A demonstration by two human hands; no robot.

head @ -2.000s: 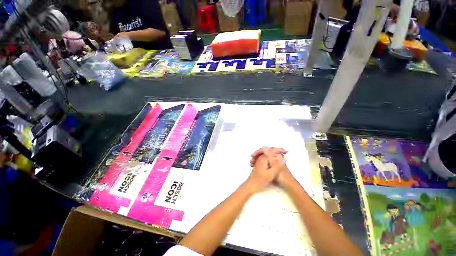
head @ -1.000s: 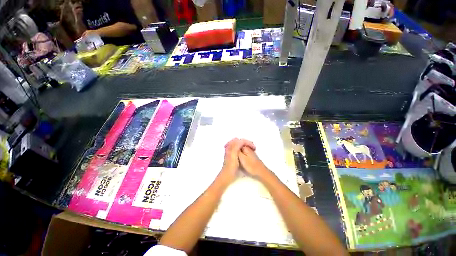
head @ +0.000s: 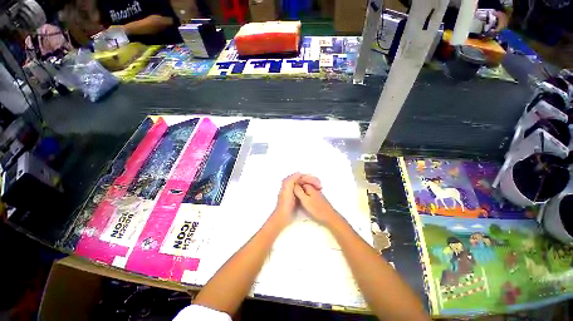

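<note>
My left hand (head: 288,194) and my right hand (head: 310,195) are bare and clasped together over the white work mat (head: 301,266). Their fingers are folded closed against each other, and no object shows in them. The inner sides of the palms are hidden. Printed cardboard (head: 164,207) with pink and dark strips and "BOSCH ICON" lies left of the white area.
White housings (head: 534,178) with dark openings stand in a row at the right. A unicorn mat (head: 446,191) and a children's mat (head: 490,263) lie near them. A white post (head: 402,81) rises behind the mat. A carton (head: 69,291) sits below the bench edge. People sit across.
The view has turned to the right, showing more of the white housings. My hands stay clasped; their fingers looked interlaced and more spread at first and are now folded closer.
</note>
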